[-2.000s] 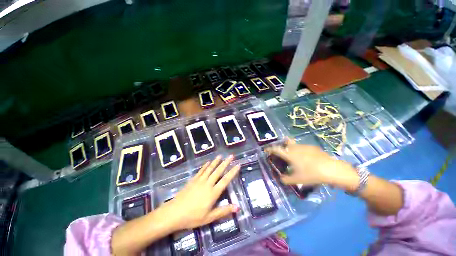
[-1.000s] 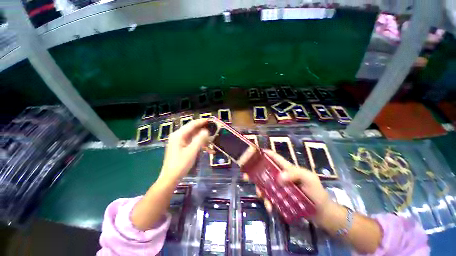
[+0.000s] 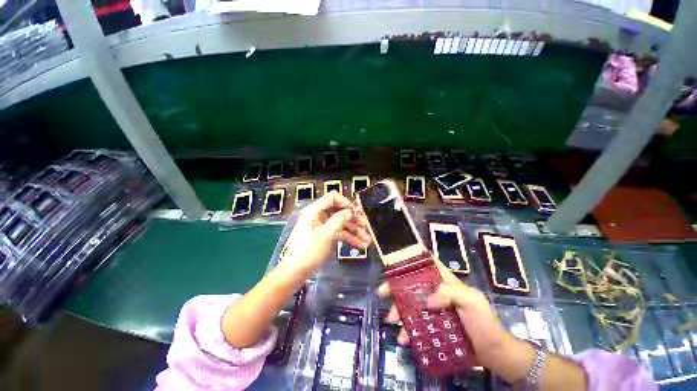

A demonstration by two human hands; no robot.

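Note:
An open dark red flip phone (image 3: 433,321) is held in my right hand (image 3: 478,321), keypad half lowest with its pale digits facing me. Its upper half shows a dark screen in a pale gold frame. My left hand (image 3: 317,237) is at the left edge of the screen half, fingertips bent together close to the frame; whether they pinch a strip cannot be told. Below the hands a clear blister tray (image 3: 544,286) holds phones in pockets, the back row with cream borders, the front row dark with whitish centres.
Tangled cream-yellow strips (image 3: 604,286) lie on an empty clear tray at right. Stacked filled trays (image 3: 69,221) stand at left. More cream-bordered phones lie behind. Grey metal posts (image 3: 141,137) rise left and right before the green panel. A reddish-brown board (image 3: 642,216) lies at right.
The phone came out of the tray and stands open in my right hand. Since a second ago it has turned more upright, and my left hand has moved down along the screen's left edge.

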